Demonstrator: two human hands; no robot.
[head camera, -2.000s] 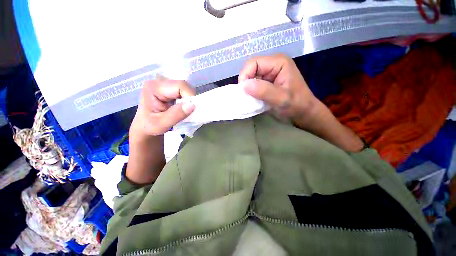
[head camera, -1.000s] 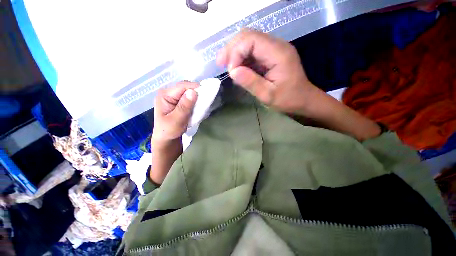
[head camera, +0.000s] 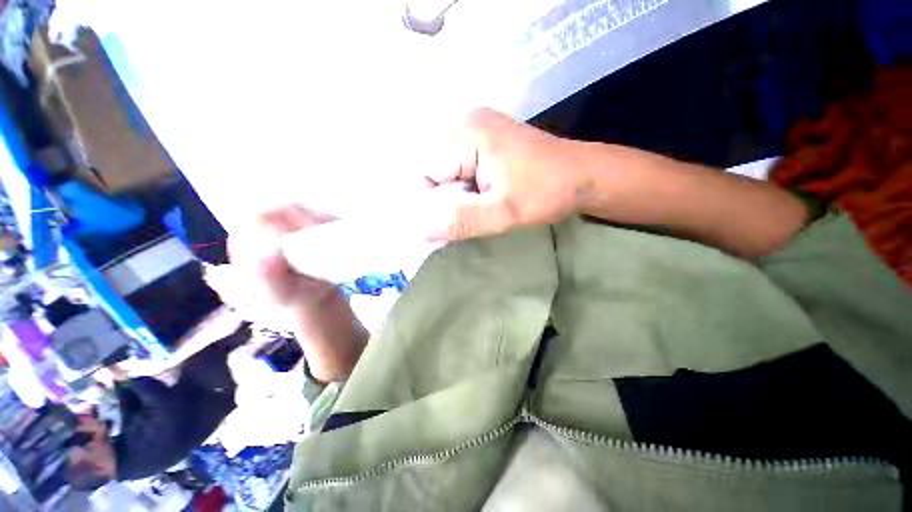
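Note:
A white fabric piece is stretched between my two hands above my lap at the table's near edge. It is overexposed and hard to tell from the white table. My left hand grips its left end; the hand is blurred and washed out. My right hand pinches its right end with thumb and bent fingers. The cloth's exact outline and any thread on it cannot be made out.
The white machine table carries a printed ruler and a small dark-edged metal part at the top. Orange-red cloth lies right. Blue crates, a cardboard piece and scraps lie left.
The view has swung left, showing more crates. My right hand, earlier pulling at fine thread apart from the cloth, is back on the fabric. The cloth is spread between both hands again.

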